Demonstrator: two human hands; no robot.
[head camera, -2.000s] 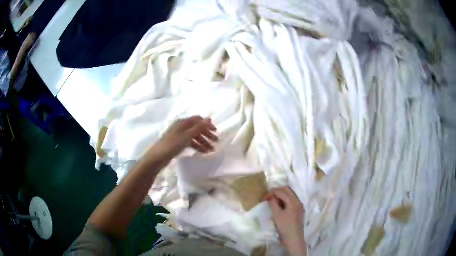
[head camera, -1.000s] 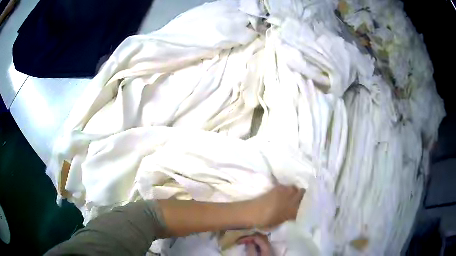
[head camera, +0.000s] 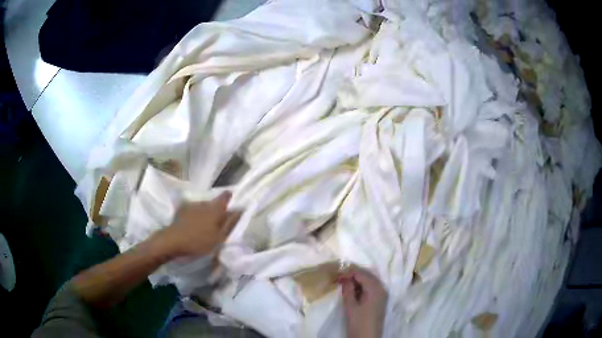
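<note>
White garment pieces (head camera: 284, 191) lie heaped in long folds over the table in front of me. My left hand (head camera: 201, 224) is at the lower left of the heap, on the white fabric, its fingers bent; it is blurred, and I cannot tell if it grips a fold. My right hand (head camera: 363, 297) is at the lower middle, fingertips pinched at the right edge of a tan bundle ticket (head camera: 317, 282) that lies among white pieces. Another ticket (head camera: 101, 198) sticks out upright at the heap's left edge.
A dark fabric pile (head camera: 119, 33) lies on the pale table (head camera: 86, 109) at the upper left. More tickets show among the white folds at right, one at the lower right (head camera: 485, 321). Green floor (head camera: 39, 191) and part of a round white base (head camera: 6, 263) are at the left.
My left hand has drawn back from the lower middle to the left. The ticket and my right hand, largely covered a second ago, show again. The folds in the middle have shifted and opened.
</note>
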